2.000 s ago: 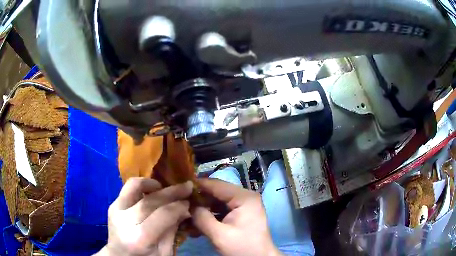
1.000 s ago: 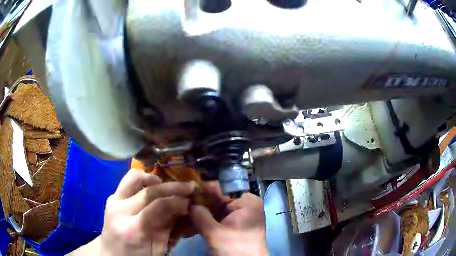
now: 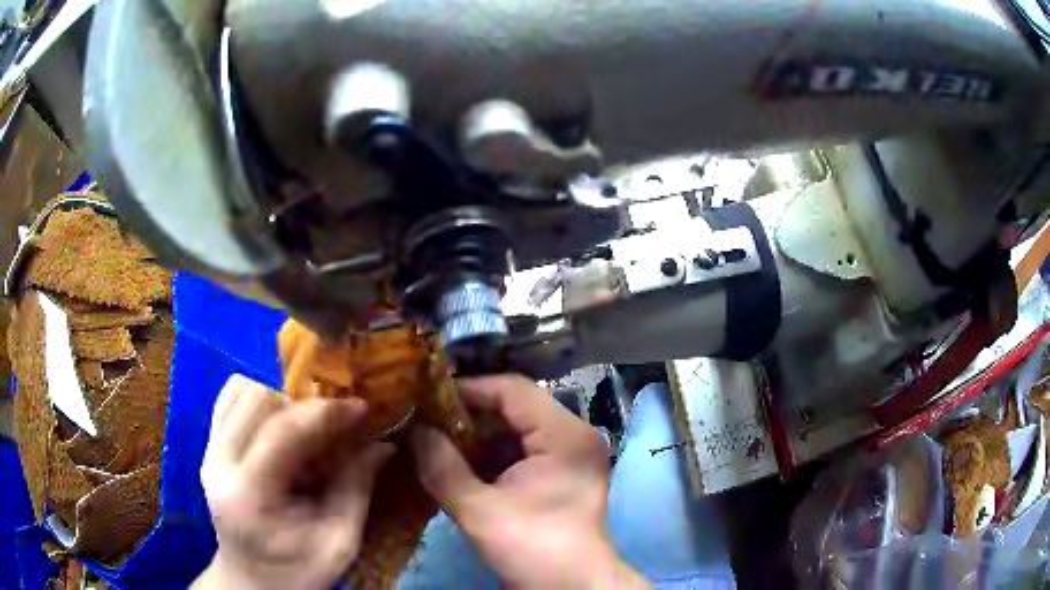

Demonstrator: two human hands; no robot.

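The floppy orange-tan leather workpiece [image 3: 357, 367] lies under the head of the grey-white sewing machine [image 3: 679, 87], with its darker brown side hanging below between the hands. My left hand [image 3: 282, 484] is on its left part, fingers curled and slightly blurred, holding the leather. My right hand [image 3: 524, 473] pinches the folded edge at the right, just below the ribbed silver tension dial [image 3: 470, 314]. The needle and presser foot are hidden behind the dial and the machine head.
A blue bin [image 3: 213, 403] at the left holds brown cut pieces [image 3: 121, 380] with a white slip [image 3: 63, 363] on them. The cylinder arm [image 3: 645, 328] runs right, bearing a slotted metal plate [image 3: 691, 261]. A clear plastic bag [image 3: 875, 501] is lower right. Blue-jeaned knees are below.
The view dipped toward the machine head and came back. The leather is now bunched and folded under the head, and my left hand has moved left, apart from my right hand.
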